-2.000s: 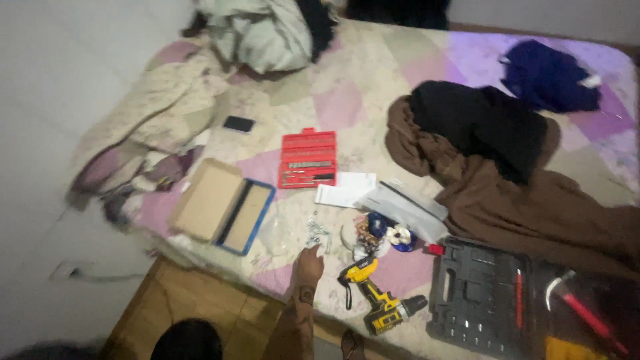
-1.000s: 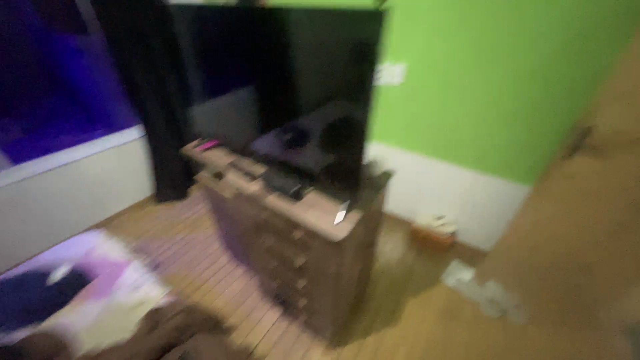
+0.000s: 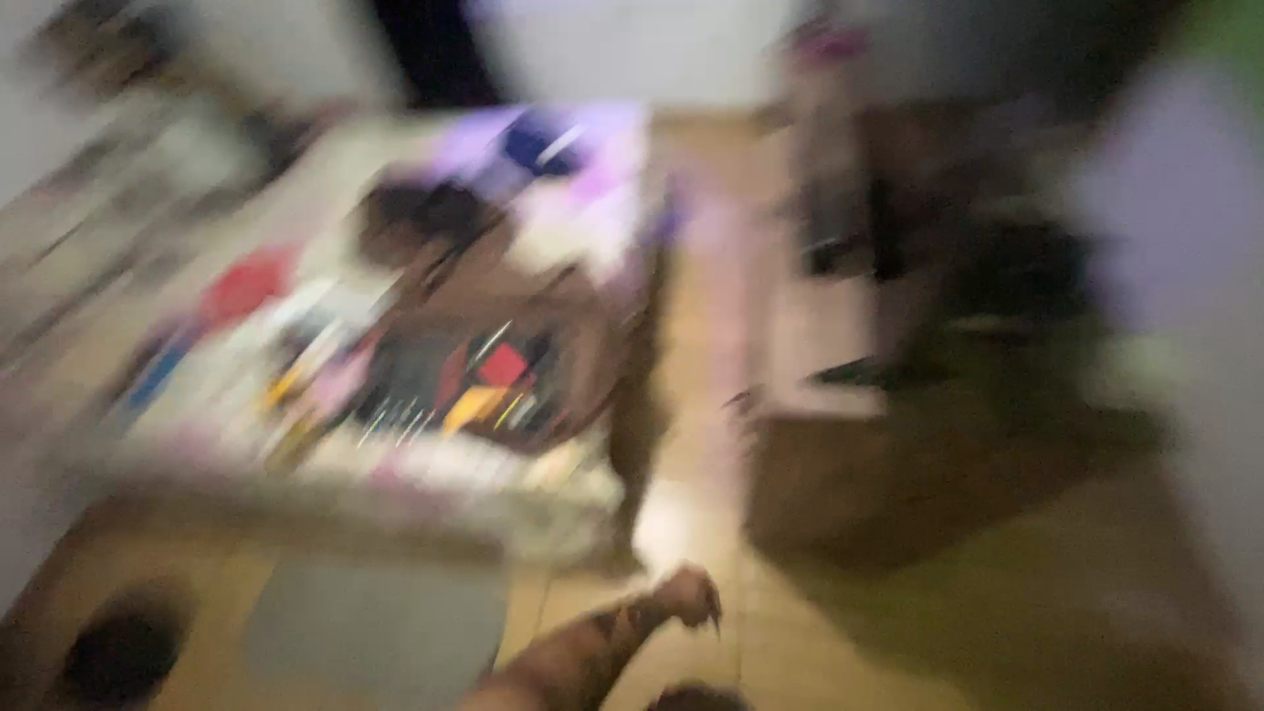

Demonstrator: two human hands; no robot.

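Heavy blur covers the view. What appears to be my left hand (image 3: 688,595) reaches out low over the wooden floor, to the right of the bed's near corner. Its fingers look curled, and a thin dark shape shows at them; whether that is a finger or a held thing, I cannot tell. My right hand cannot be made out. On the bed lie an open tool case (image 3: 449,390) with red and yellow items, a yellow-and-black power drill (image 3: 288,400) and a red case (image 3: 247,286), all left of the hand and apart from it.
The bed (image 3: 434,474) fills the left side, with brown and black cloth (image 3: 425,222) and a blue cloth (image 3: 538,143) on it. A wooden dresser (image 3: 825,326) stands to the right across a strip of floor. A dark round object (image 3: 123,647) is at lower left.
The view has swung widely, from the bed to the television and dresser, then back. The visible hand, over small items on the bed two seconds ago, is now above the floor.
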